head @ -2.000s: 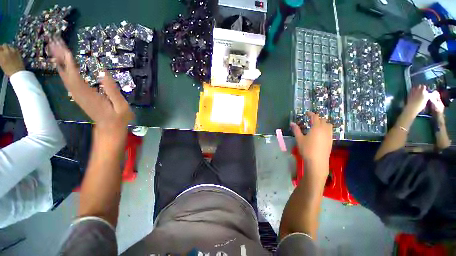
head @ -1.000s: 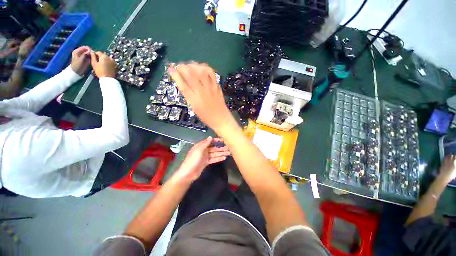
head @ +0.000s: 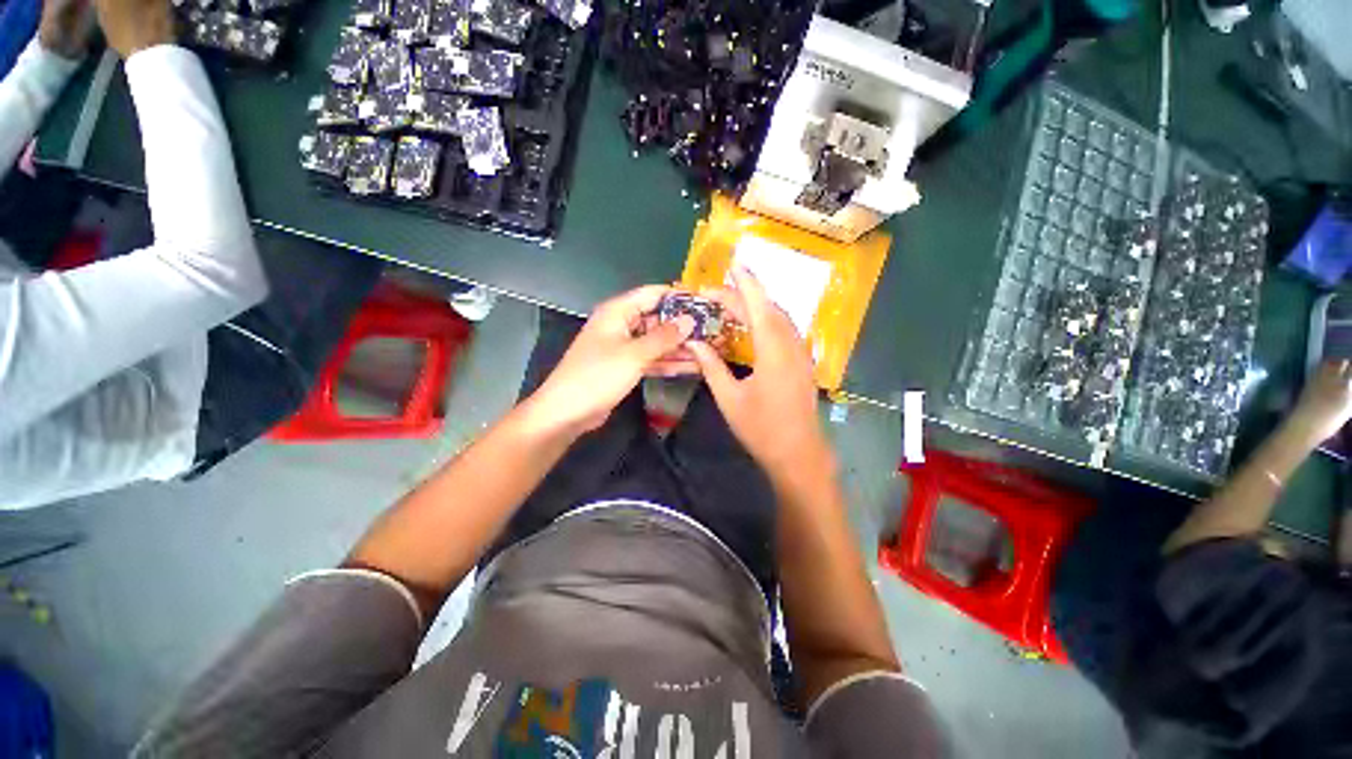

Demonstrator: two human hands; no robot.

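A small dark circuit board (head: 690, 315) with silvery spots is held between both hands, in front of the yellow padded envelope. My left hand (head: 615, 349) grips it from the left with thumb and fingers. My right hand (head: 759, 371) touches it from the right with its fingertips. The fingers cover much of its edges. A black parts tray (head: 552, 163) holds rows of silvery boards at the upper left. The yellow padded envelope (head: 853, 319) with a white label lies at the table edge.
The white screw feeder (head: 786, 141) stands behind the envelope, with a heap of black housings (head: 697, 74) to its left. Clear blister trays (head: 1023, 267) with units lie on the right. A teal screwdriver (head: 1023, 67) is at the top. Seated people are on both sides; red stools (head: 401, 423) stand below.
The right hand has come back from over the parts tray and meets the left hand. Both now hold a board near the envelope. The camera view has shifted.
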